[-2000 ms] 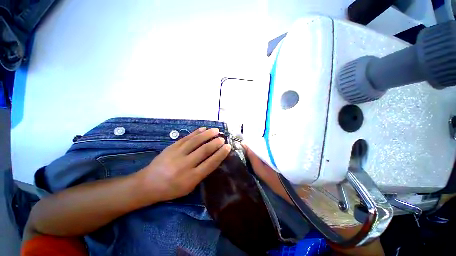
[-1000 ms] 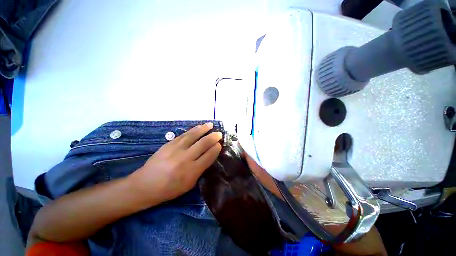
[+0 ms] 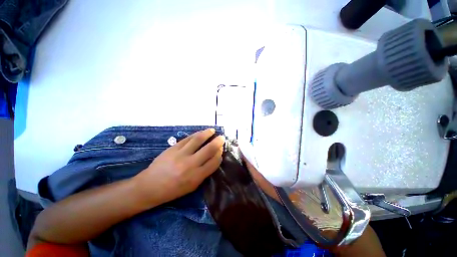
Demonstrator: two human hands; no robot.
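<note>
A blue denim garment (image 3: 125,158) with two pale round buttons on its band lies at the front of the white table. My left hand (image 3: 180,163) lies over it and holds its band down, with fingertips at the presser foot (image 3: 231,145); its thumb is hidden. A dark brown shiny strip (image 3: 238,201) runs from the foot down towards my lap. My right hand (image 3: 256,175) is only partly visible beside the strip; the white machine head and metal guard hide most of it, and its grip cannot be seen. The needle cannot be made out.
The white sewing machine head (image 3: 280,115) stands at the right, with a grey ribbed fitting (image 3: 368,73) above it and a curved shiny metal guard (image 3: 353,213) at its front. Another piece of denim (image 3: 25,30) lies at the upper left. Something bright blue (image 3: 308,249) shows at the bottom.
The machine head has shifted left in the picture as the view moved. My left fingers sit slightly closer together than two seconds ago. The garment has barely moved against the needle plate.
</note>
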